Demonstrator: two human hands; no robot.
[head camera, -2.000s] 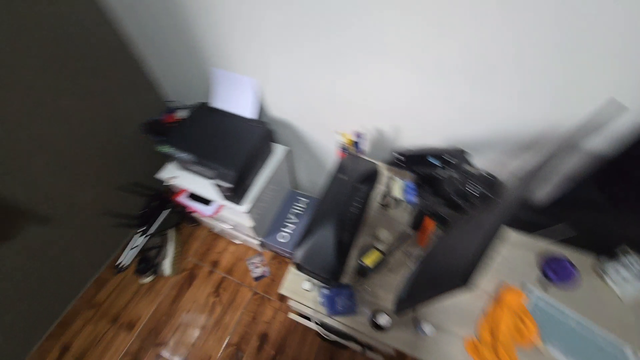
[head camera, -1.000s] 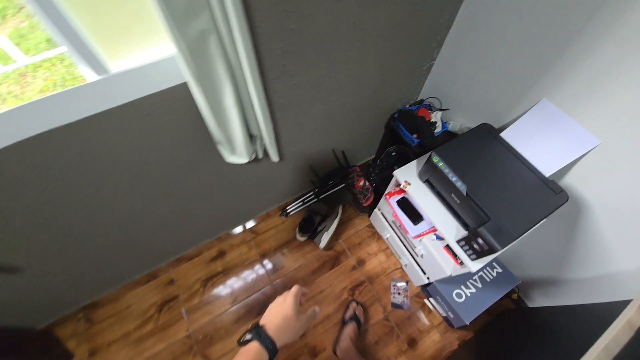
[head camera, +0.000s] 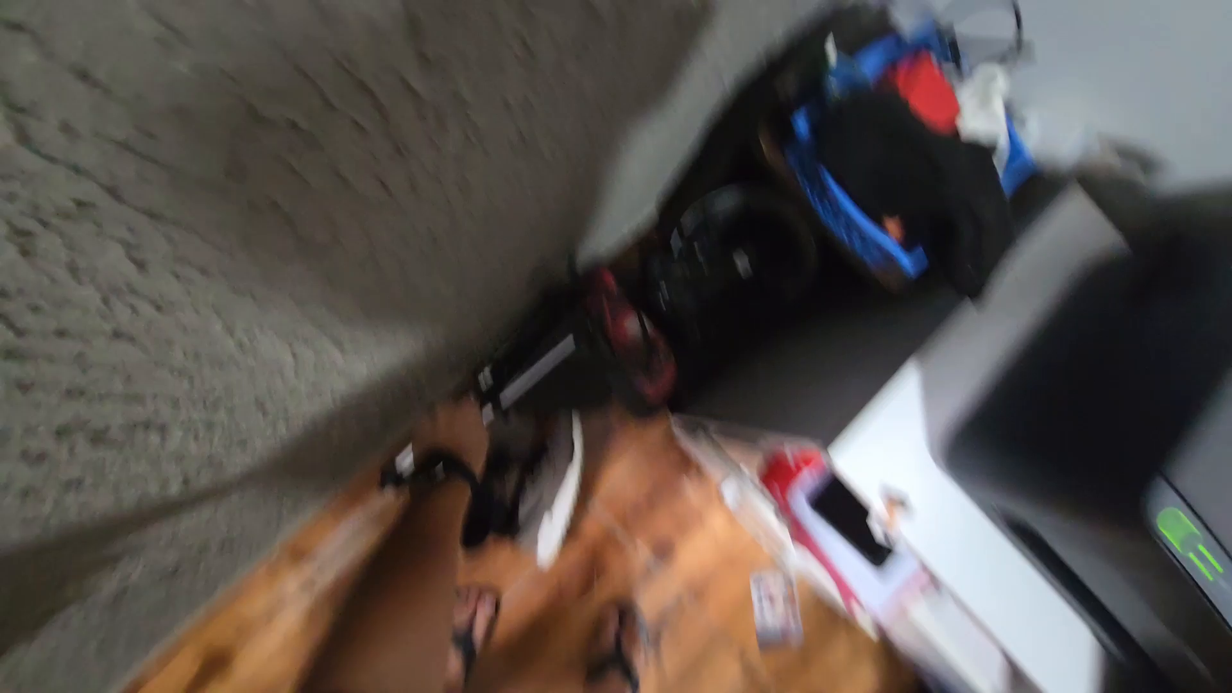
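My left hand (head camera: 454, 430), with a dark watch on its wrist, reaches down by the base of the grey wall. It is at the near end of a black object with a pale strip (head camera: 536, 371), perhaps a folded tripod; blur hides whether the fingers grip it. Right beside the hand lies a dark shoe with a white sole (head camera: 558, 491). A red and black item (head camera: 630, 342) is just beyond. My right hand is out of view.
A printer (head camera: 1088, 385) stands on white furniture (head camera: 962, 520) at the right, near a phone (head camera: 850, 520) on a red and white box. Behind is a blue-edged container (head camera: 847, 212) of cloths. My sandalled feet (head camera: 616, 645) and a small card (head camera: 776, 608) are on the wood-look floor.
My left hand has moved from above the open floor to the black object beside the shoes at the wall. The view has come much closer to that corner.
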